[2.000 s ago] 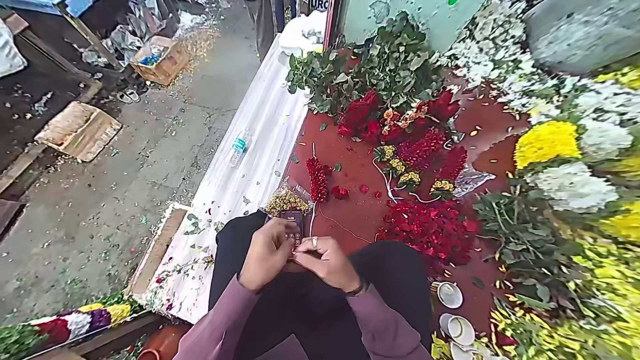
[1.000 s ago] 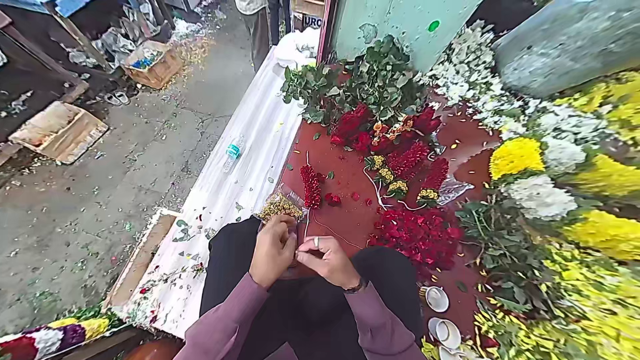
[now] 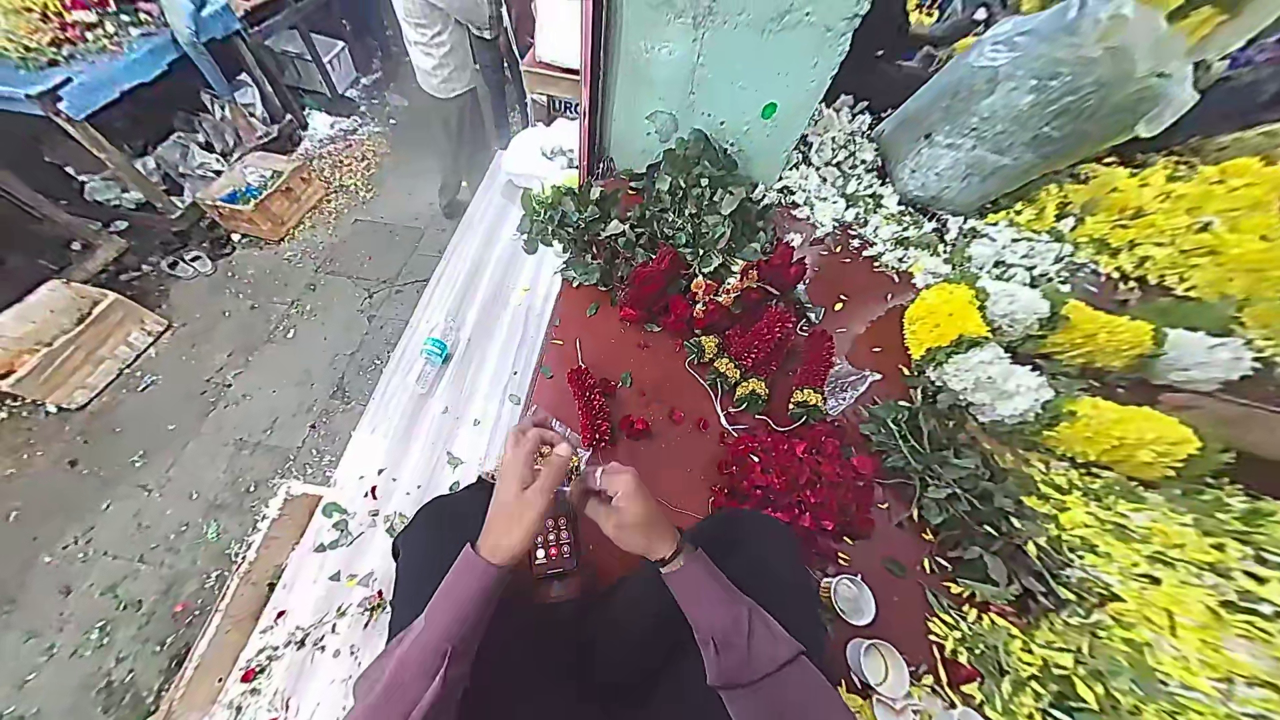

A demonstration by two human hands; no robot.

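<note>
My left hand [image 3: 524, 492] and my right hand [image 3: 628, 508] are close together above my lap, fingers pinched around something small and pale, perhaps thread; the blur hides its exact shape. A smartphone [image 3: 555, 545] with a lit screen lies just below them. Behind my left hand is a clear plastic bag [image 3: 550, 428] with small yellowish pieces, partly hidden. Beyond the hands a red flower strand [image 3: 590, 408] lies on the red tabletop [image 3: 640, 375]. Red and yellow garland pieces [image 3: 750, 385] with white string lie to the right, above a heap of red petals [image 3: 800, 480].
Leafy stems [image 3: 690, 205] lie by the green pillar [image 3: 725, 80]. Yellow and white chrysanthemums [image 3: 1120, 440] fill the right side, near white cups [image 3: 853, 600]. A plastic bottle [image 3: 434, 352] lies on the white cloth [image 3: 465, 270] at left. A person [image 3: 445, 90] stands in the walkway beyond.
Both hands have moved slightly apart at the fingertips, and the phone below them shows more plainly. The view has tilted up somewhat, so more of the person in the walkway shows.
</note>
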